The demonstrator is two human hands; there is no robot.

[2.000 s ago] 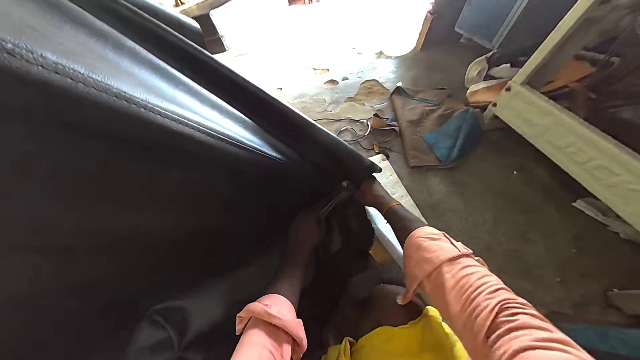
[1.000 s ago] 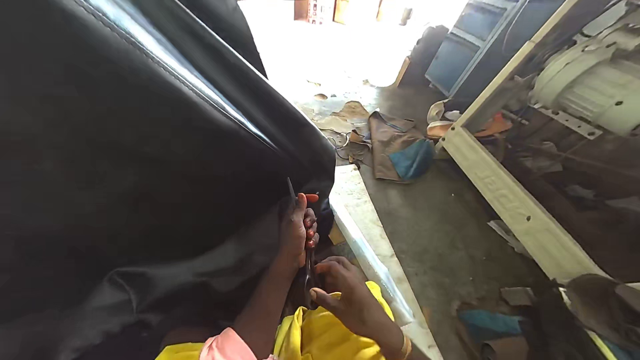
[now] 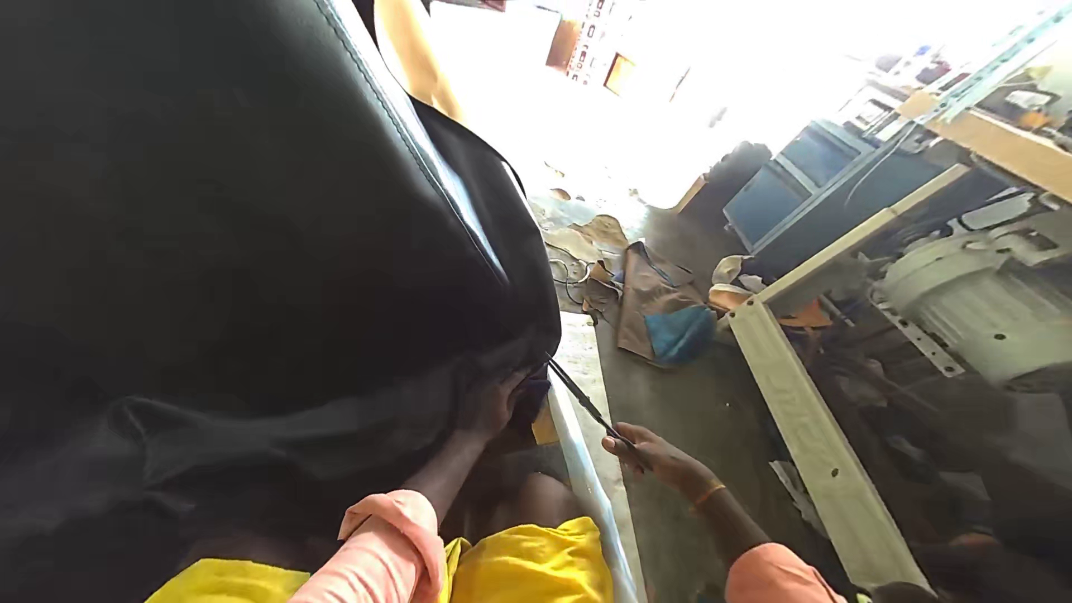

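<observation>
A large sheet of black leather-like material (image 3: pixel 251 251) with a stitched seam fills the left and middle of the view. Against its lower right edge rests my left hand (image 3: pixel 494 406), its fingers partly hidden in the dark folds; whether it grips the material is unclear. To the right, my right hand (image 3: pixel 645 456) is closed around the handle end of a long dark tool, probably scissors (image 3: pixel 586 402), whose tip touches or nearly touches the material's corner beside my left hand.
A pale board (image 3: pixel 615 469) runs along the floor beside my knees. Beyond it lie a brown and blue cloth piece (image 3: pixel 657 306) and scraps (image 3: pixel 586 243). On the right stand a cream metal frame (image 3: pixel 825 444), an electric motor (image 3: pixel 988 293) and a blue cabinet (image 3: pixel 804 184).
My right hand has moved from near my lap out to the right and now holds the dark tool, which was at my left hand a second ago. My left hand is now at the material's edge.
</observation>
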